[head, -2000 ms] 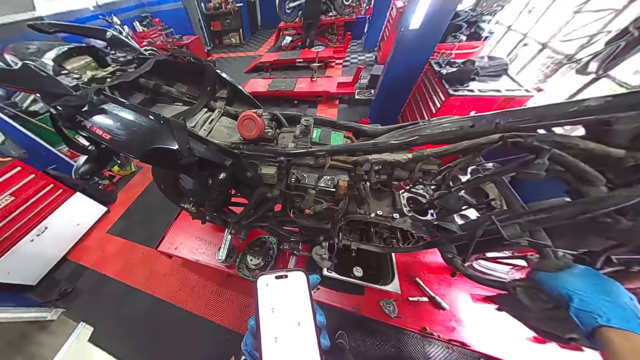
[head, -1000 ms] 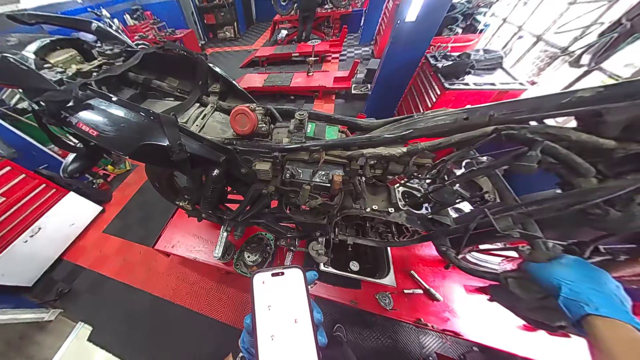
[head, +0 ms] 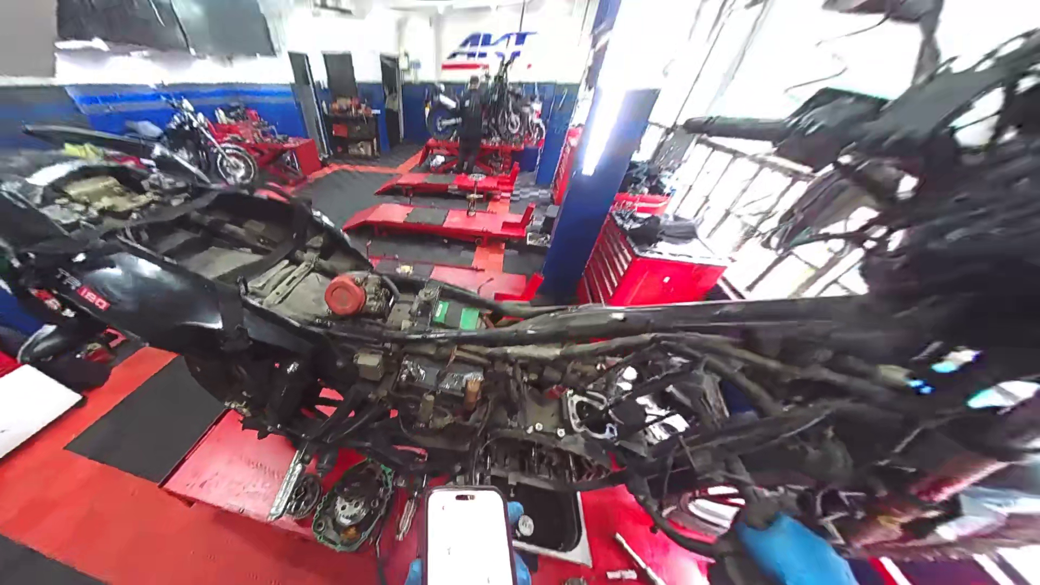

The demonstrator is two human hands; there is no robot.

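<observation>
My left hand (head: 520,569), in a blue glove, is shut around a smartphone (head: 470,540) with a bright white screen, held upright at the bottom centre. My right hand (head: 792,552), also gloved in blue, is at the lower right against dark parts of the motorcycle; its fingers are hidden, so its grip cannot be told. The stripped motorcycle frame (head: 585,323) spans the view, with wiring and an opened engine (head: 593,414) exposed. A round red cap (head: 345,296) and a green part (head: 455,315) sit along the frame.
A removed engine cover (head: 351,508) and a black tray (head: 540,520) lie on the red lift (head: 227,471) below the frame. A blue pillar (head: 597,187) and a red tool cabinet (head: 650,272) stand behind. A person (head: 471,122) stands far back by other motorcycles.
The view has tilted up, showing more of the workshop. The phone stays in my left hand, and my right hand remains by the motorcycle's right-hand end.
</observation>
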